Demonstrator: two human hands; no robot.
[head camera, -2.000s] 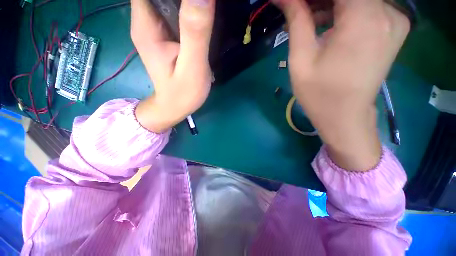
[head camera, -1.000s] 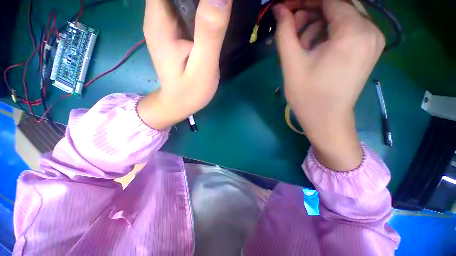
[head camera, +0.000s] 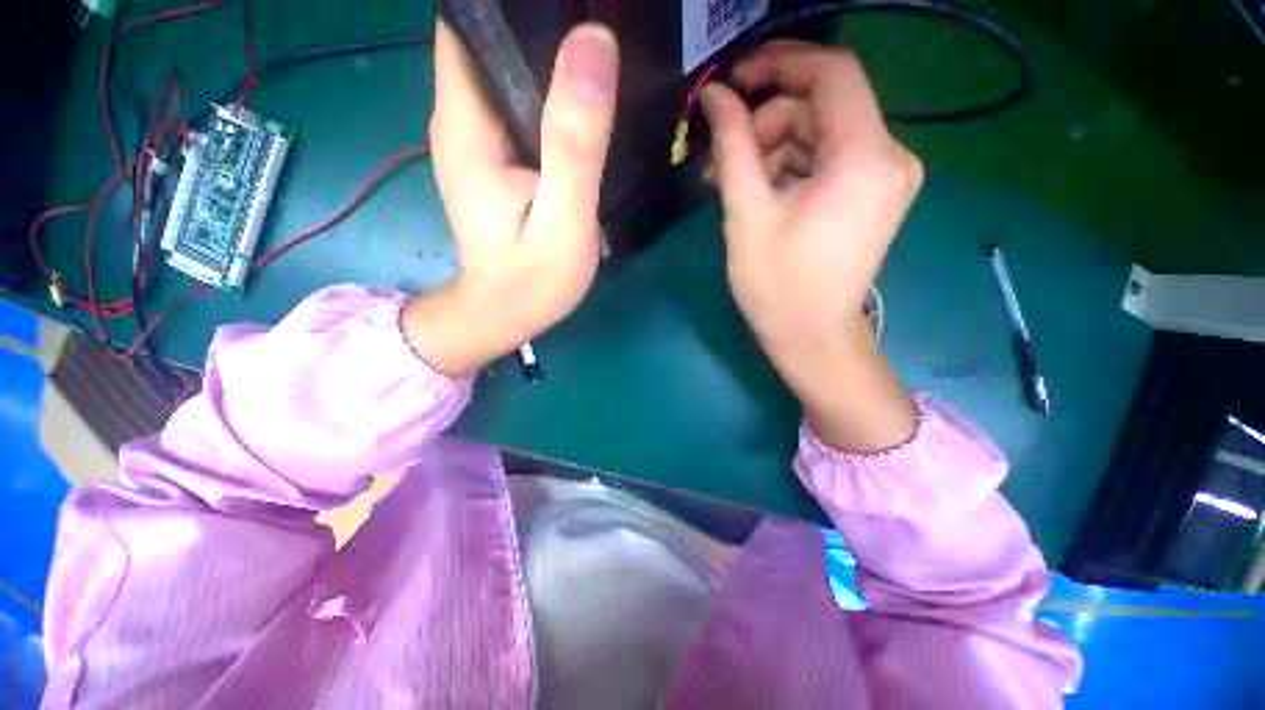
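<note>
A black display unit (head camera: 635, 139) is tilted up at the top centre, cut off by the frame's edge. A white label with a QR code (head camera: 721, 25) is on it. My left hand (head camera: 525, 194) grips the unit's left edge, thumb on top. My right hand (head camera: 812, 194) is at its right side with thumb and fingers bent together; what lies between the fingertips is hidden. Thin red and black wires with a yellow plug (head camera: 681, 142) hang just left of my right fingertips. A black cable (head camera: 1020, 70) curves out behind my right hand.
On the green mat (head camera: 666, 375), a circuit board (head camera: 225, 201) lies among red wires at left. A black-capped pen (head camera: 529, 361) is under my left wrist. A thin dark-and-silver tool (head camera: 1020, 330), a metal bracket (head camera: 1200, 302) and glossy black slabs (head camera: 1165, 458) are at right.
My right hand has moved left, closer to the plug and my left hand. More of the QR label and the looped black cable shows. The tape ring is now mostly hidden behind my right wrist.
</note>
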